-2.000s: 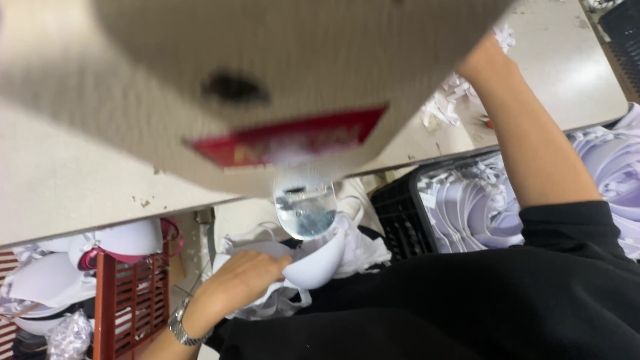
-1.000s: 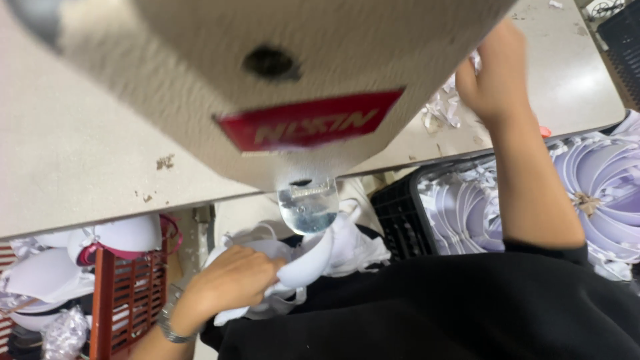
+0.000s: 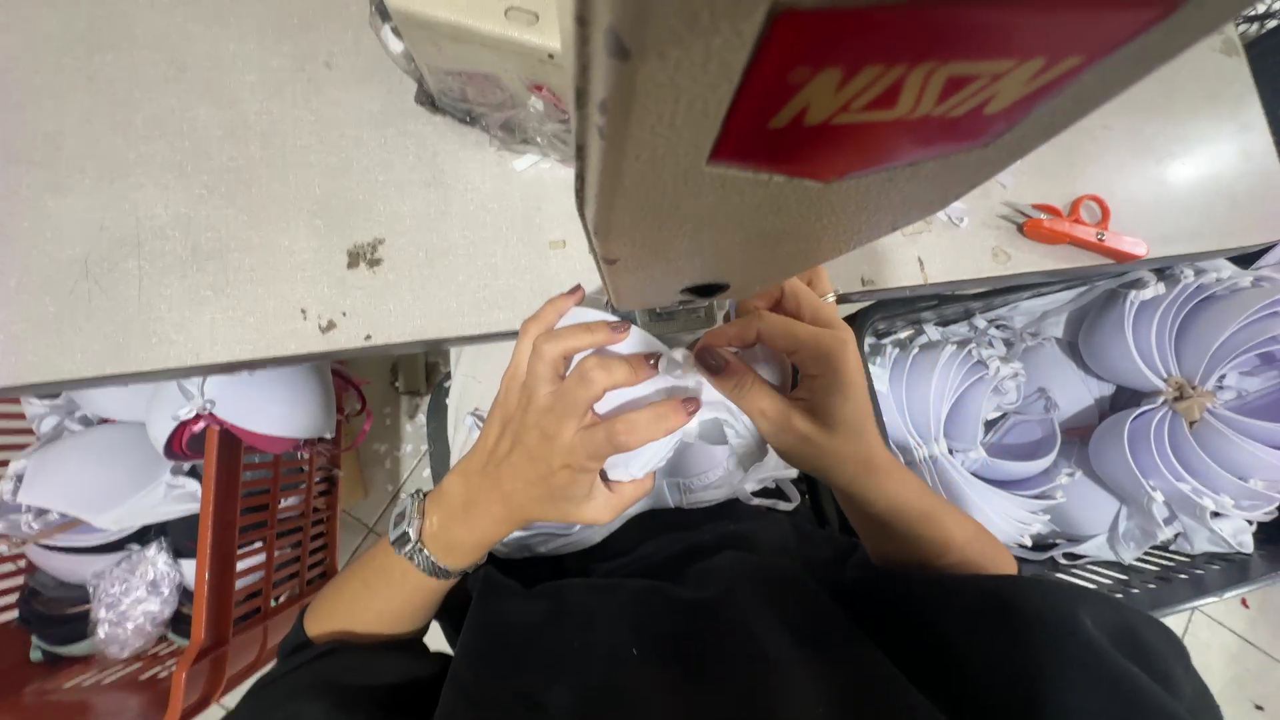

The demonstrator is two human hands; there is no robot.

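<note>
A white bra point(image 3: 640, 455) lies over my lap, just below the head of a beige Nissin sewing machine point(image 3: 700, 235). Spread across one of its padded cups, my left hand point(image 3: 560, 420) grips the fabric. The thumb and index finger of my right hand point(image 3: 800, 380) pinch a small white piece, perhaps a bow or ribbon, at the cup's edge beside the machine's presser area. The fingers partly hide the piece and the needle area.
Orange thread snips point(image 3: 1085, 235) lie on the worktable point(image 3: 200, 200) at right. A black crate point(image 3: 1150, 585) of stacked white bras stands at right. At left, a red-brown plastic basket point(image 3: 215, 560) holds more bras and a clear plastic bundle point(image 3: 135, 600). A bagged beige box point(image 3: 490, 60) stands behind the machine.
My right hand has come from the tabletop at the right down to the bra, beside my left hand. My left hand now spreads over the cup. The view has shifted, showing the orange snips.
</note>
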